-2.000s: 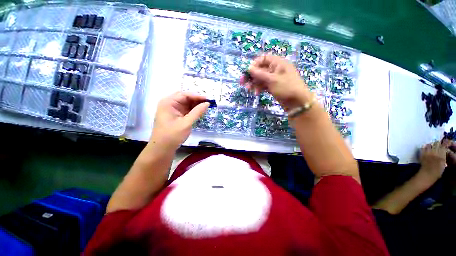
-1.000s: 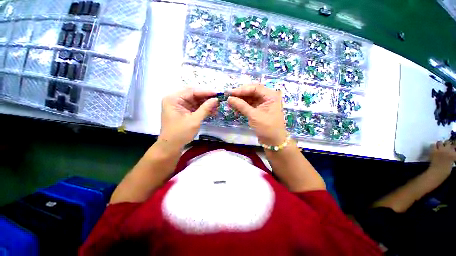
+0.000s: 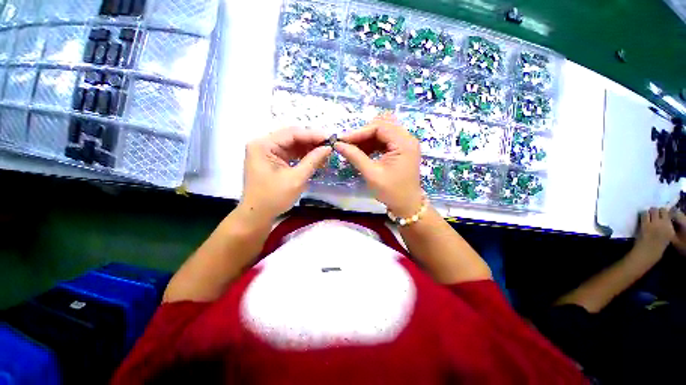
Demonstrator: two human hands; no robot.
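A small dark piece point(image 3: 332, 140) is pinched between the fingertips of both hands, above the front edge of the right compartment tray point(image 3: 342, 110). My left hand point(image 3: 277, 169) grips it from the left with thumb and forefinger. My right hand point(image 3: 389, 165), with a beaded bracelet at the wrist, grips it from the right. The fingers cover most of the piece, and I cannot tell the housing from any circuit board in it. The tray holds green and silver circuit pieces in many cells. The left compartment tray point(image 3: 159, 98) has black housings in one column.
A green conveyor belt point(image 3: 587, 37) runs behind the trays, with small dark units point(image 3: 514, 15) on it. At the right, another person's hands point(image 3: 656, 225) are near a heap of black parts point(image 3: 668, 154) on a white sheet point(image 3: 626, 165). Blue bins point(image 3: 113, 301) stand below left.
My right hand has come down from over the right tray to meet my left hand at the small piece. Since one second ago both hands have barely moved. The view has shifted slightly.
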